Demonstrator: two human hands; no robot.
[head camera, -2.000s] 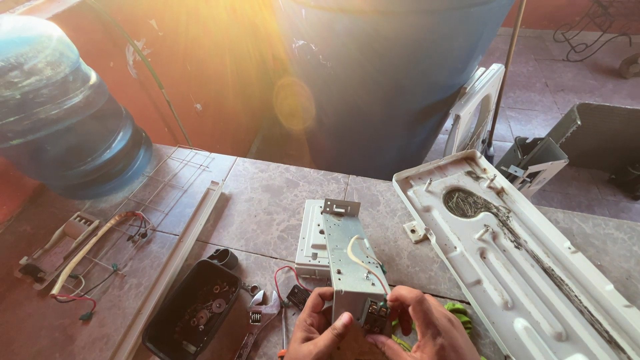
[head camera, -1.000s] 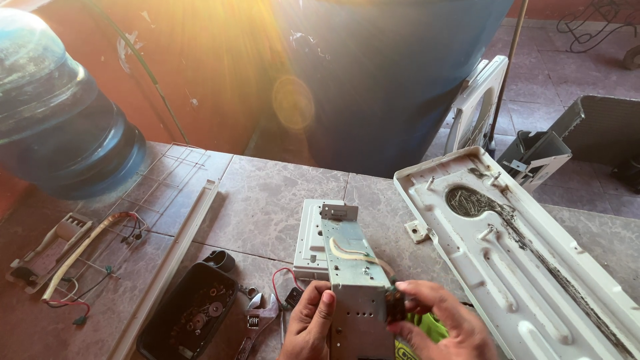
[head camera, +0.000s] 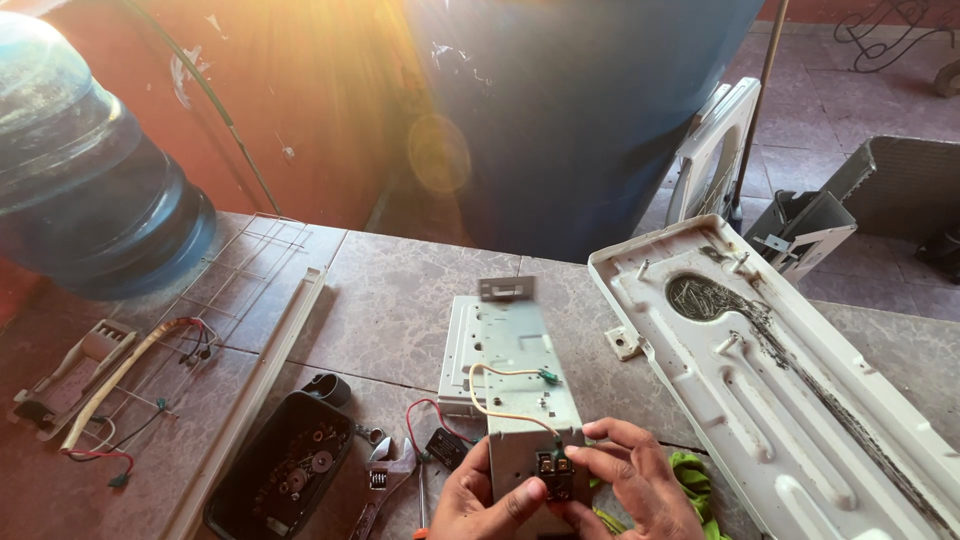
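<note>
My left hand (head camera: 495, 495) grips the lower left side of a sheet-metal bracket (head camera: 517, 345), its thumb beside a black terminal block (head camera: 555, 472). With its fingertips, my right hand (head camera: 637, 480) holds the block's right side and touches the top near a green connector. A cream wire (head camera: 474, 386) loops from the block to a green wire connector (head camera: 550, 377) on the plate. Behind the bracket lies a white metal panel (head camera: 459, 352). Left of my left hand are a black capacitor (head camera: 448, 448) with a red wire, a screwdriver (head camera: 421, 499) and an adjustable wrench (head camera: 386, 476).
A black tray (head camera: 217, 487) of screws and washers, a metal strip (head camera: 262, 390) and a wire rack (head camera: 225, 277) lie left, near a water jug (head camera: 97, 172). A white metal base pan (head camera: 675, 375) fills the right; a green cloth (head camera: 694, 484) sits beside it. A blue barrel (head camera: 570, 127) stands behind.
The bracket has turned in my hands, so the terminal block now faces me. My right hand's fingers have shifted, showing the block's brass-coloured contacts, which they covered a second ago.
</note>
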